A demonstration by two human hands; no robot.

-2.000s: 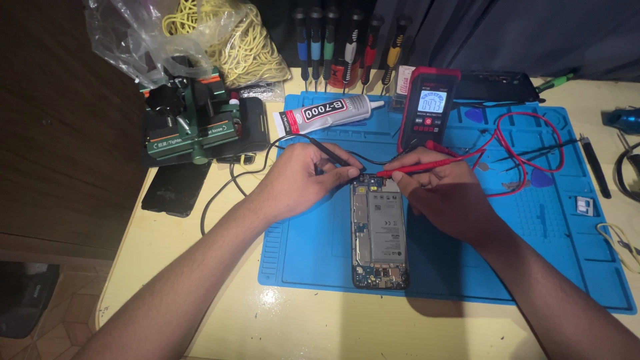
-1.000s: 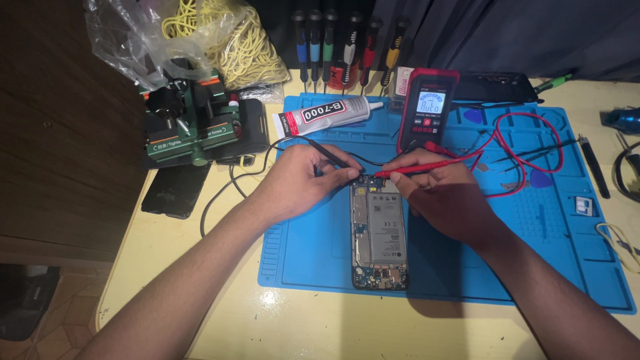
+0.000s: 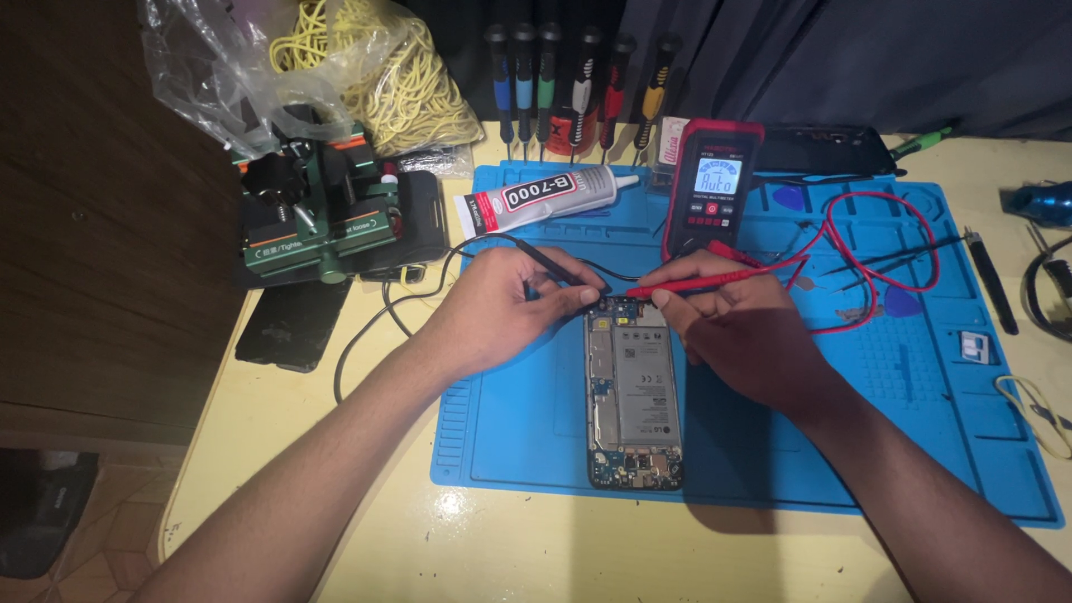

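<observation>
An opened smartphone [image 3: 634,394] with its battery [image 3: 646,385] and circuit boards bare lies on a blue silicone repair mat [image 3: 519,435]. At its top edge my left hand [image 3: 523,306] holds the black multimeter probe [image 3: 548,261]. My right hand [image 3: 733,322] grips the red probe [image 3: 703,283], its tip close beside the black one. Fingers and the small scale hide whether the tips touch the board. Behind my right hand a red and black digital multimeter [image 3: 713,188] leans upright, its screen lit and reading "Auto".
A glue tube [image 3: 544,199] lies at the mat's back edge, before several upright screwdrivers [image 3: 580,92]. At left are a green clamp fixture [image 3: 322,239], a bag of yellow cord [image 3: 410,84] and a dark phone [image 3: 293,322]. Tweezers [image 3: 900,264] and the looped red lead [image 3: 875,293] lie right.
The multimeter's screen has gone from a numeric reading two seconds ago to "Auto". Both hands have stayed at the phone's top edge with the probes.
</observation>
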